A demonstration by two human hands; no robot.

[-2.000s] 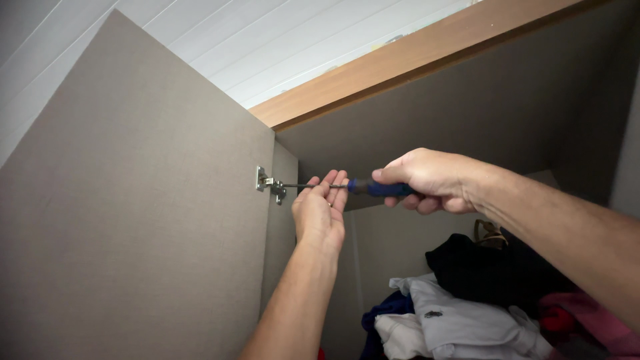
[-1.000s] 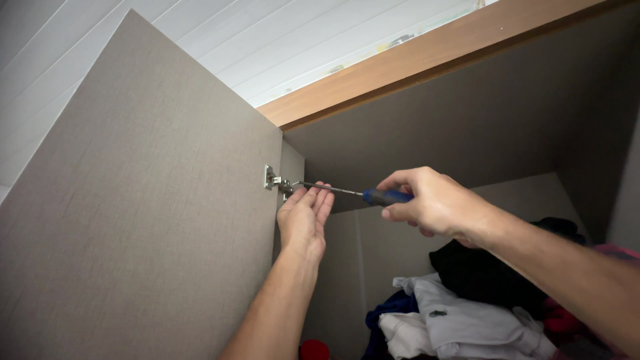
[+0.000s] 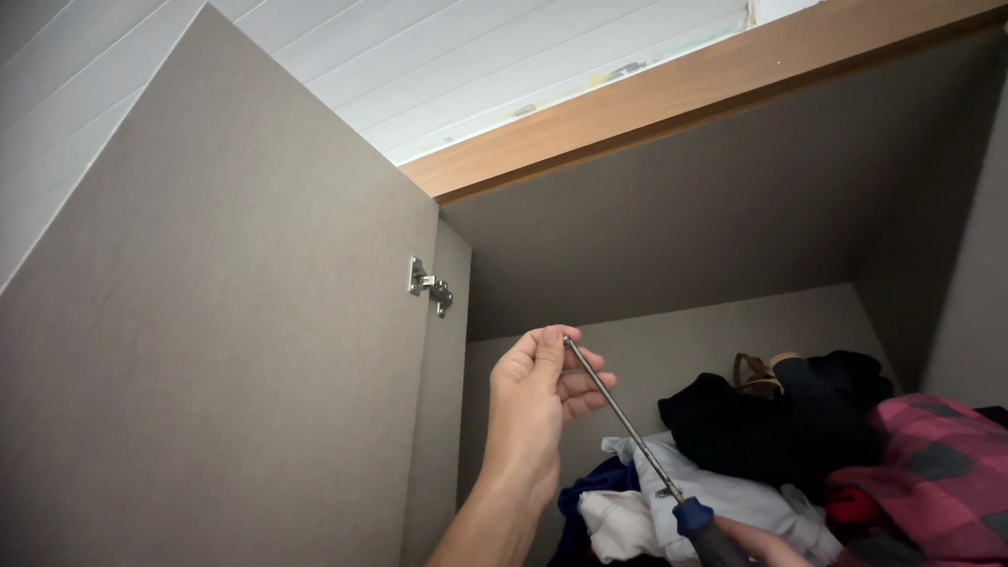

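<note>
My right hand (image 3: pixel 760 543), partly cut off by the bottom edge, holds a screwdriver (image 3: pixel 630 429) by its blue and dark handle. The shaft points up and left to my left hand (image 3: pixel 543 386). There the thumb and a finger meet at the screwdriver's tip, around what looks like a small screw head (image 3: pixel 566 340); the other fingers are loosely bent behind the shaft. Up and left of my left hand, a metal concealed hinge (image 3: pixel 431 285) joins the cabinet door (image 3: pixel 260 299) to the grey side panel (image 3: pixel 445 378).
The door stands swung out on the left. A wooden trim board (image 3: pixel 669 94) runs along the cabinet's top front, below a white plank ceiling (image 3: pixel 409 55). Inside lie heaped clothes: white cloth (image 3: pixel 709 488), black cloth (image 3: pixel 764 425) and a pink and grey checked cloth (image 3: pixel 937 449).
Both hands have moved down and right, away from the hinge. The screwdriver, earlier pointed at the hinge, now slants upward with its tip at my left thumb and finger.
</note>
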